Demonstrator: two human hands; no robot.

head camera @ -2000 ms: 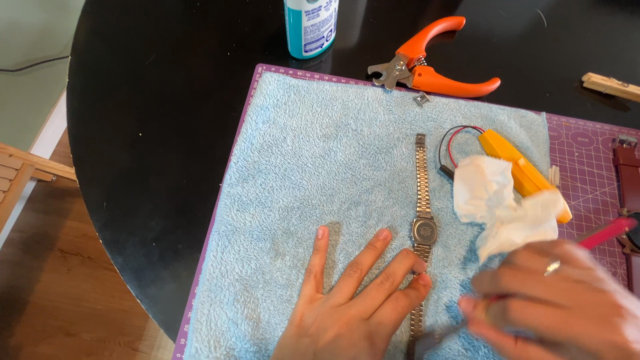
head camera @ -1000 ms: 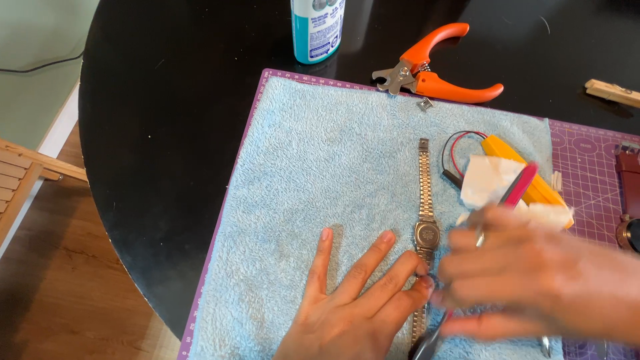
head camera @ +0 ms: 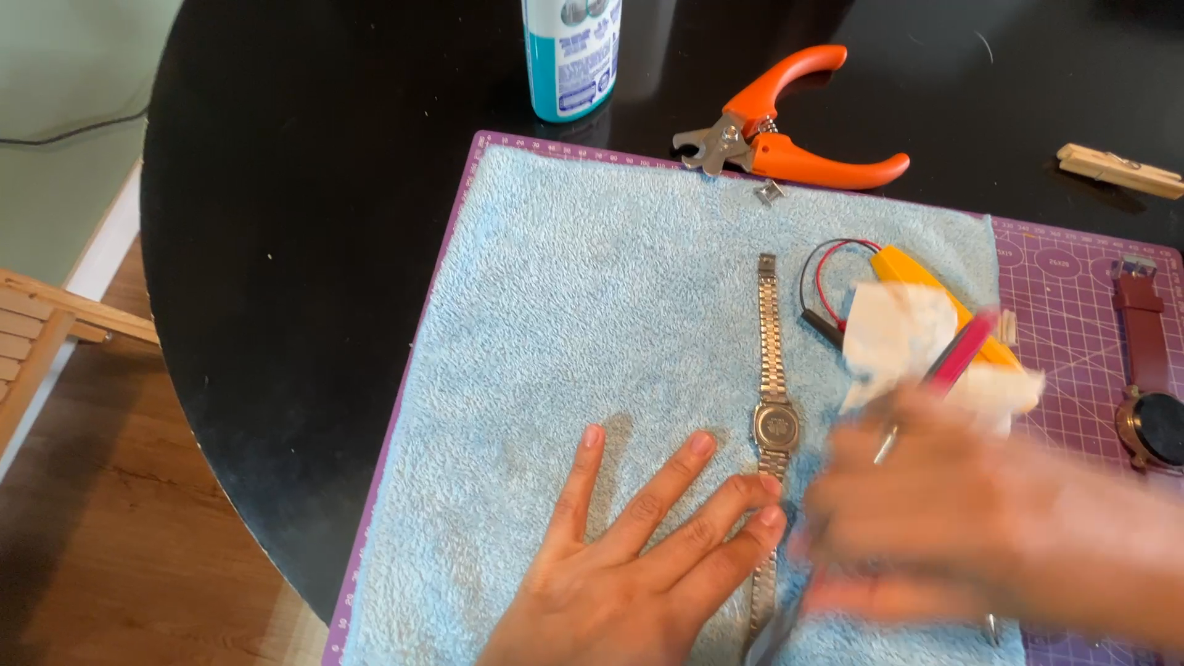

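A metal-band wristwatch [head camera: 776, 425] lies case back up on the light blue towel [head camera: 573, 305], its band stretched out lengthwise. My left hand [head camera: 647, 564] rests on the towel with spread fingers, two fingertips touching the lower band just below the case. Blurred at the right, my right hand [head camera: 916, 518] is closed around a slim tool with a pink and dark handle [head camera: 962, 351]. A dark, blurred end [head camera: 777, 634] shows below that hand beside the lower band; whether it belongs to the same tool I cannot tell. White crumpled tissue [head camera: 897, 328] lies beyond my right hand.
Orange-handled clippers [head camera: 777, 139], a small metal piece [head camera: 769, 192] and a bottle [head camera: 573, 65] are at the back. A yellow device with wires [head camera: 925, 277] lies under the tissue. Right, a brown-strap watch [head camera: 1147, 370] lies on the purple cutting mat [head camera: 1064, 314], with a wooden clothespin [head camera: 1119, 171] behind.
The pink handle has tilted more upright since the oldest frame, and my right hand has shifted about near the lower band. My left hand stays at the watch band.
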